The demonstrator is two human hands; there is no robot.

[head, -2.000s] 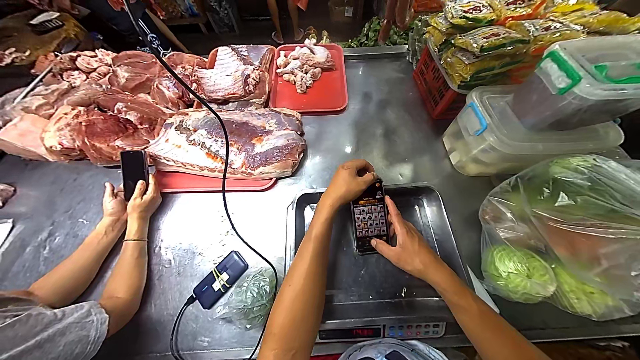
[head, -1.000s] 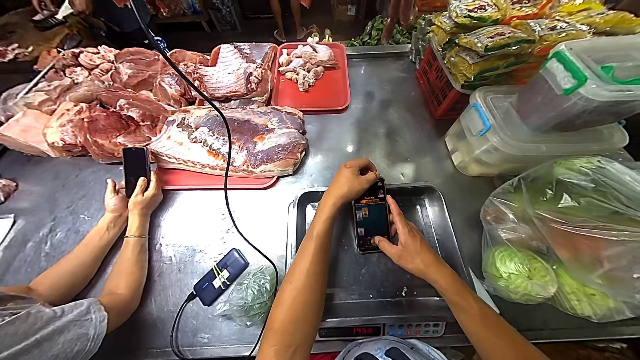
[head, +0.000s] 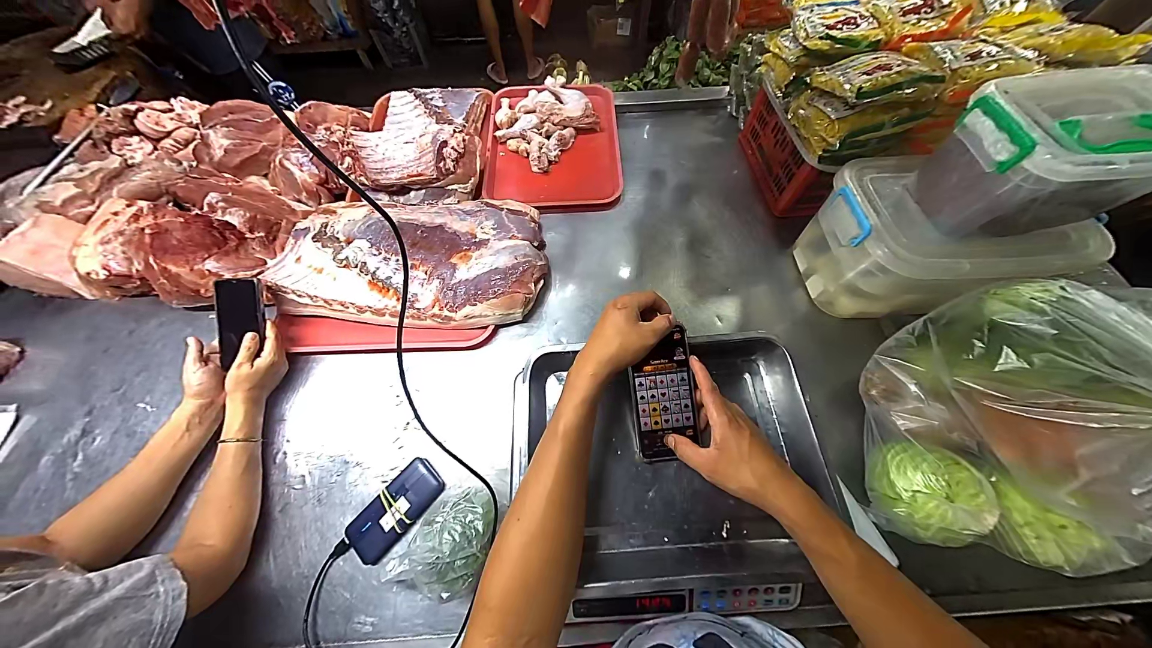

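A smartphone showing a grid of playing-card symbols is held upright above the metal pan of a digital scale. My left hand pinches the phone's top edge, its fingers bent. Around the lower right side curls my right hand, the thumb on the lower part of the screen. The scale's lit red display and buttons face me, partly flanked by my forearms. Left of the pan lie a dark blue power bank with a yellow band and a crumpled plastic bag.
Raw meat slabs and a red tray of meat pieces cover the back left. Another person's hands hold a dark-screened phone. Plastic bins, yellow packets and bagged cabbage stand right. A black cable hangs across the view.
The screen of the phone in my hands has changed from a mostly dark picture a second ago to a full grid of cards. Both hands have stayed where they were.
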